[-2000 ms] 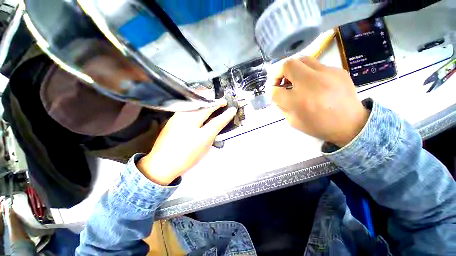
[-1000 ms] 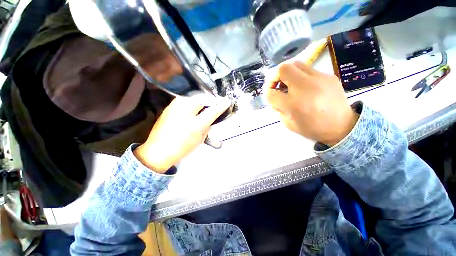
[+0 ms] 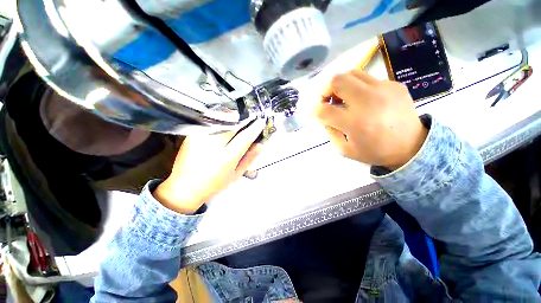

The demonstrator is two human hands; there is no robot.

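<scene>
The dark garment (image 3: 65, 189) is heaped at the left on the white table, with a reddish-brown panel (image 3: 89, 125) on it, partly behind the shiny machine part. My left hand (image 3: 204, 165) holds a small dark khaki edge of cloth (image 3: 268, 128) between thumb and fingers, beside the presser foot and needle area (image 3: 261, 102). My right hand (image 3: 374, 121) is raised right of the needle area with fingers curled and fingertips together. Whether it holds thread or a small thing cannot be seen. The needle tip and seam are not clear.
The machine head with blue stripe (image 3: 222, 32) and white ribbed knob (image 3: 296, 41) hang above my hands. A lit phone (image 3: 417, 62), a yellow stick (image 3: 369, 54) and snips (image 3: 511, 86) lie right. A ruler edge (image 3: 285, 225) runs along the table front.
The view has shifted, so the machine head and knob appear further left. My left fingers have spread a little, showing more of the small cloth edge. My right hand keeps its curled pose.
</scene>
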